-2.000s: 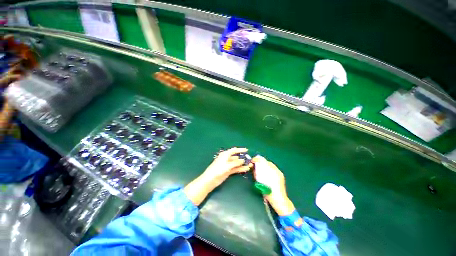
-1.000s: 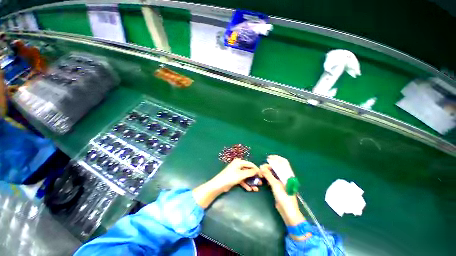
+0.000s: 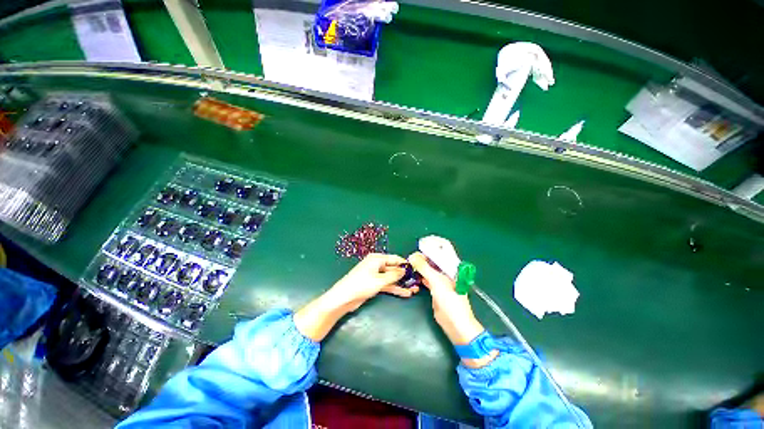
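Note:
My left hand [image 3: 379, 278] holds a small round black module [image 3: 408, 276] between its fingertips, at the bench's middle. My right hand [image 3: 441, 289] touches the module from the right and holds a white pen-shaped tool [image 3: 439, 254] with a green fitting [image 3: 466, 276]. A pale hose [image 3: 521, 337] runs from the fitting along my right forearm. A loose pile of tiny reddish pieces [image 3: 363, 241] lies just beyond my left hand. A clear blister tray [image 3: 180, 239] with rows of dark modules lies flat to the left. The tool's tip is hidden by my fingers.
A thick tray stack [image 3: 59, 159] stands at far left. A white irregular patch [image 3: 545, 289] lies at right. An orange-brown strip [image 3: 228, 114] lies by the back rail. The ledge holds a blue box [image 3: 347, 32], a white cloth [image 3: 524, 65] and papers. Blue sleeves show at both edges.
The whole view has shifted, with bench items now further left and higher. Both hands stay together at the module; the green fitting has turned to the right side of my right hand.

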